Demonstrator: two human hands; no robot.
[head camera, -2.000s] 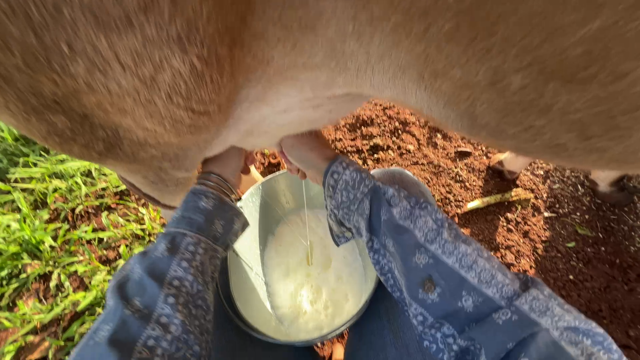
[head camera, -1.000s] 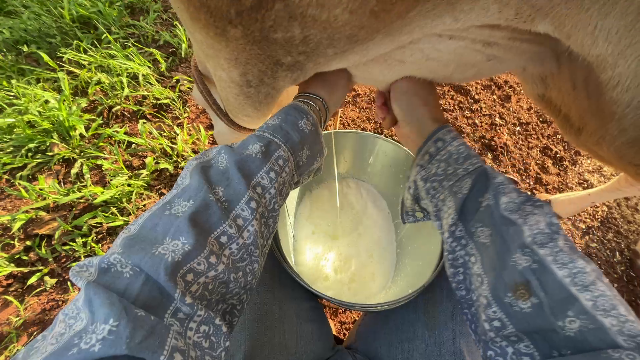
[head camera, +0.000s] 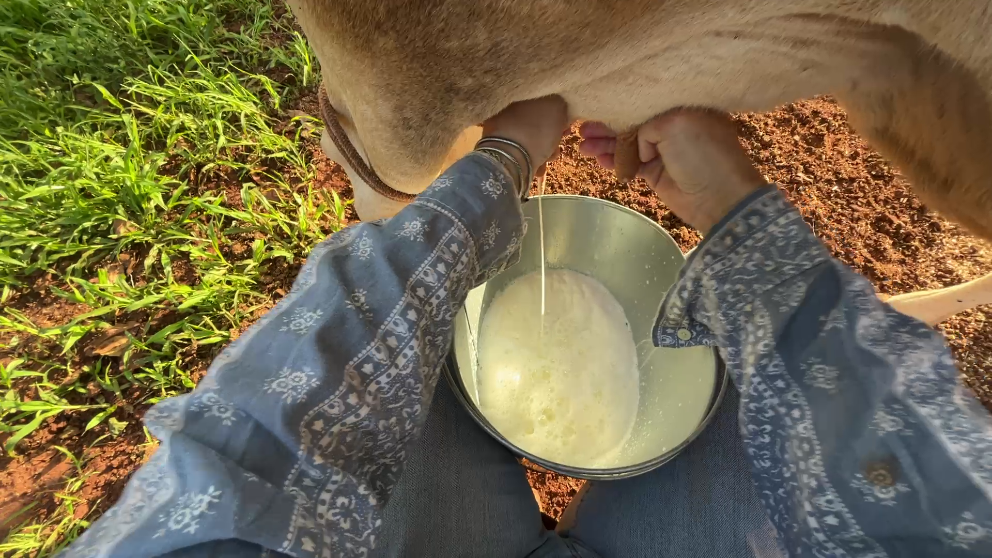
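Note:
My left hand (head camera: 531, 132), with metal bangles at the wrist, is closed under the cow's belly (head camera: 589, 54); its fingers and the teat in it are mostly hidden. A thin stream of milk (head camera: 542, 256) falls from below it. My right hand (head camera: 694, 163) is at a brown teat (head camera: 627, 155), which shows between the thumb and the spread fingers. Below both hands a metal bucket (head camera: 604, 213) is held between my knees, partly filled with frothy milk (head camera: 558, 372).
Green grass (head camera: 139, 170) grows at the left. A braided rope (head camera: 353, 151) loops round a pale part of the animal at the left. Reddish soil (head camera: 837, 186) lies behind the bucket. A pale, slender thing (head camera: 942, 301), perhaps a leg or tail, is at the right edge.
My right hand's fingers, closed a second ago, are now spread, and the teat shows. Milk streams from below my left hand, as a second ago. The view has shifted since the first frame.

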